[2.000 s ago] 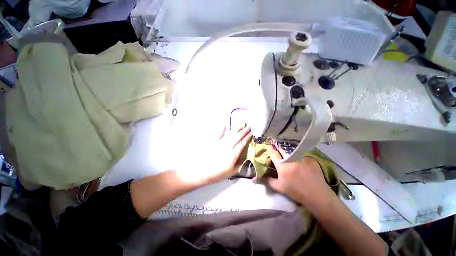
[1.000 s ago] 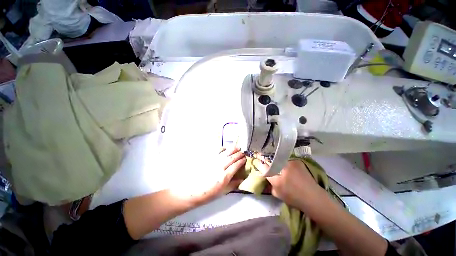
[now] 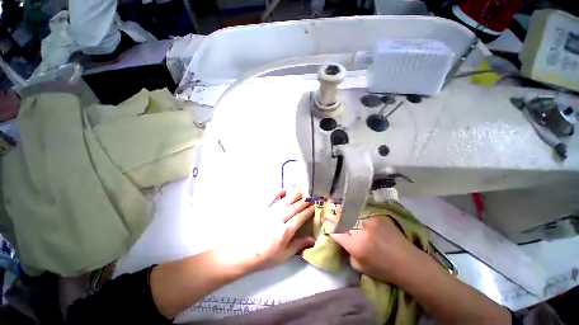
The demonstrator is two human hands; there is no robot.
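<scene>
The olive-green piece lies at the needle area under the left end of the white sewing machine head. More olive-green cloth runs under my right forearm towards the front edge. My left hand lies flat at the left of the piece, fingers by the presser foot, partly washed out by glare. My right hand holds the piece just right of the needle, thumb and fingers closed on it. The needle itself is hidden. The grey-brown panel lies at the front table edge and lap.
Pale green cut pieces are heaped at the table's left. A white strip slants under the machine arm, near a red stick. A ruler tape runs along the front edge. The control panel is at the top right.
The view has shifted. The olive-green piece now hangs flatter towards me, where it was bunched with a dark opening before. My right hand has drawn slightly back from the needle.
</scene>
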